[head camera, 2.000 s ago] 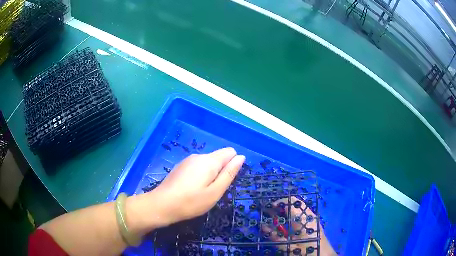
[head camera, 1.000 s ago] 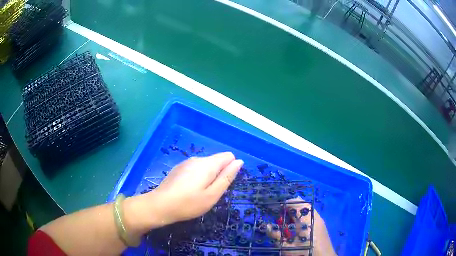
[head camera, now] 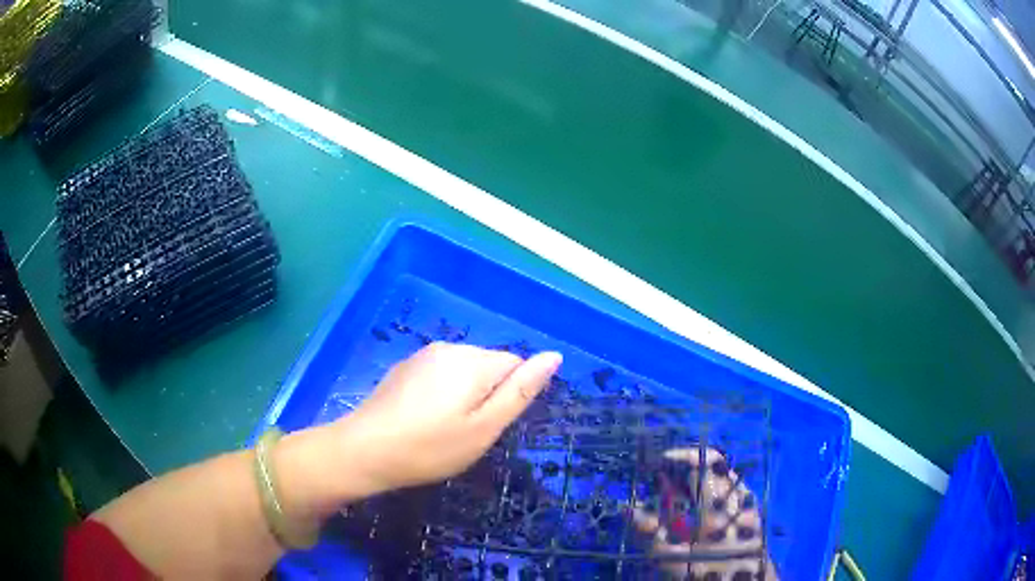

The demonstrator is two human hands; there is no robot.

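Note:
My left hand (head camera: 437,414), with a bangle at the wrist, is closed on the upper left part of a black runner frame (head camera: 568,522) and holds it over the blue tray (head camera: 619,312). The frame is blurred. My right hand (head camera: 709,511) is beneath the frame and seen through its grid. It holds nippers (head camera: 679,522), of which only a bit of red handle shows. The jaws are not clear. Small black parts (head camera: 426,329) lie loose in the tray.
A stack of black frames (head camera: 170,238) stands on the green bench left of the tray, with another black stack (head camera: 91,62) and yellow frames (head camera: 14,57) behind. A second blue bin (head camera: 974,516) and a thin yellow-handled thing (head camera: 849,565) are at the right. Stools (head camera: 817,32) stand beyond.
The runner frame has shifted to the right and is now blurred. My right hand has moved slightly right beneath it. My left hand has stayed nearly in place.

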